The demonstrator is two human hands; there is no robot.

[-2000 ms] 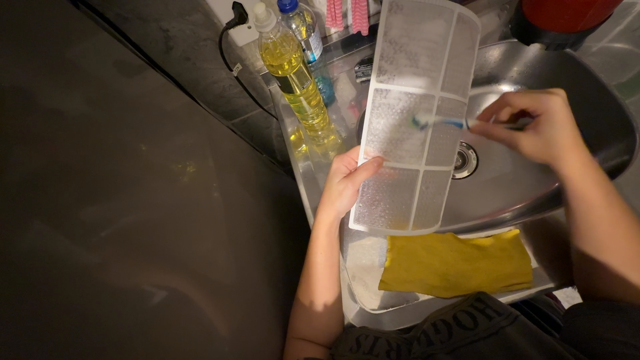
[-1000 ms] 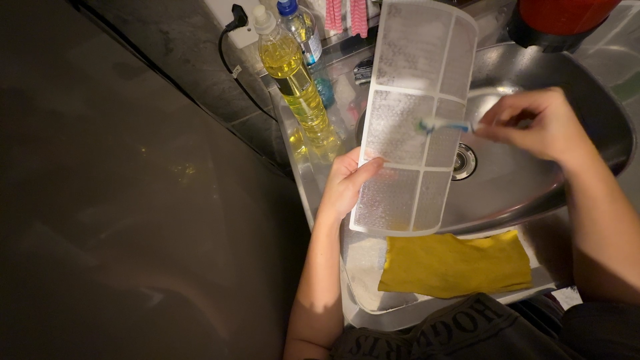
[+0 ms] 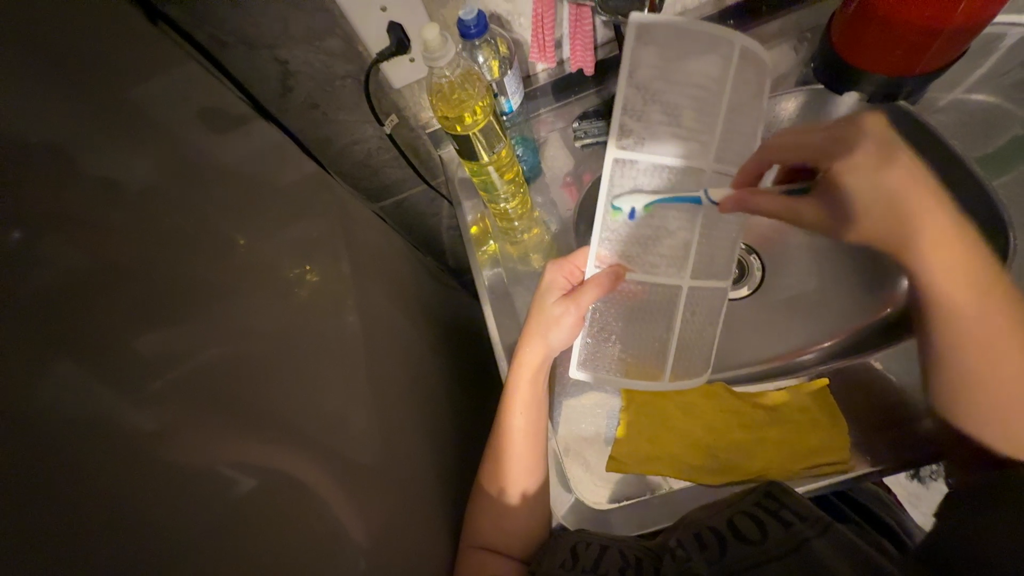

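My left hand (image 3: pixel 570 300) grips the left edge of a white-framed mesh air filter (image 3: pixel 656 216), thumb on its face. The panel is wet in places and stands tilted over the near left part of a steel sink (image 3: pixel 832 296). Between the thumb and fingers of my right hand (image 3: pixel 840 180) is a blue and white toothbrush (image 3: pixel 680 199), its bristled head over the middle of the mesh. Whether the bristles touch the mesh is hard to tell. The filter hides part of the sink and its drain (image 3: pixel 748 272).
A yellow cloth (image 3: pixel 732 432) lies on the near edge of the counter. Left of the sink stand a bottle of yellow liquid (image 3: pixel 484 144) and a blue-capped bottle (image 3: pixel 500 68), near a plugged-in cord (image 3: pixel 392 44). A red and black container (image 3: pixel 896 48) is behind the sink.
The toothbrush shows slight shifts over the same middle part of the mesh, with my right hand blurred in the earlier frames. My left hand and the filter have stayed in place.
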